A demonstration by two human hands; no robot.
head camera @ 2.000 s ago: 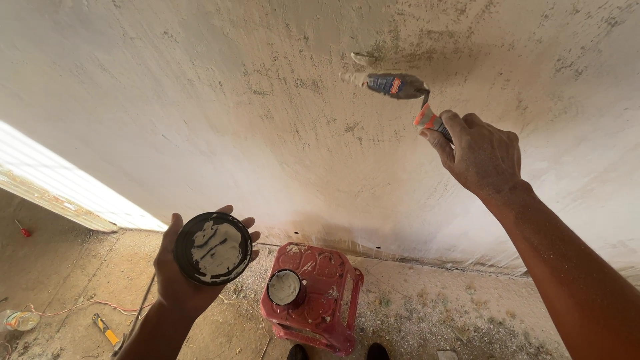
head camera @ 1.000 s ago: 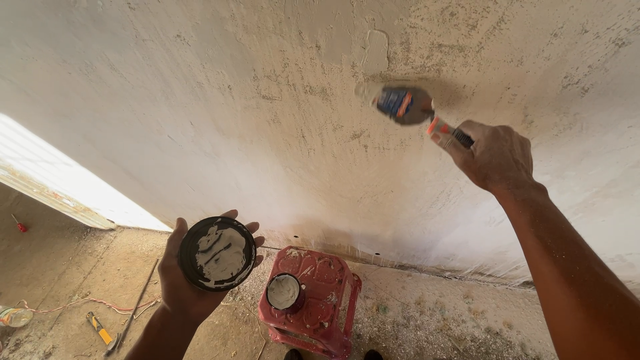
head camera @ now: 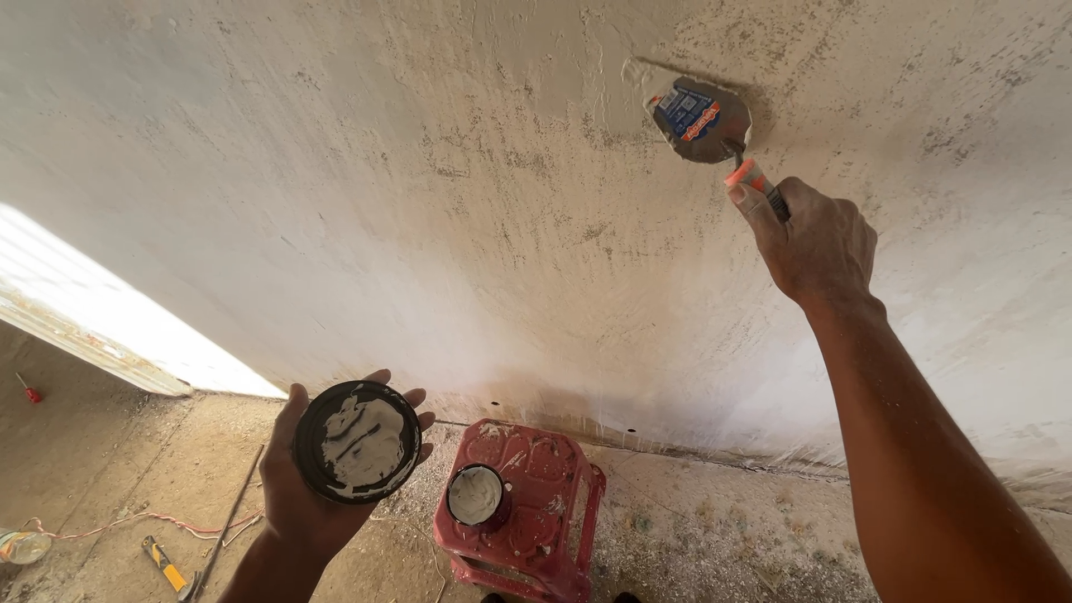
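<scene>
My right hand grips the orange and black handle of a pointing trowel, whose labelled metal blade lies against the plastered wall at upper right. Pale filler lines the blade's edges and a small wet ridge of it sits at the tip. Low on the left, my left hand holds a round black dish from below, its fingers spread around the rim. Grey-white paste is smeared inside the dish.
A red plastic stool stands by the wall's foot, bearing a small tub of paste. On the floor at left lie a hammer, a thin rod, a wire, a red-handled screwdriver and a clear bottle.
My right hand has moved the trowel on the wall, and its blade now shows more broadly, tilted up and left. My left hand still holds the dish in about the same place.
</scene>
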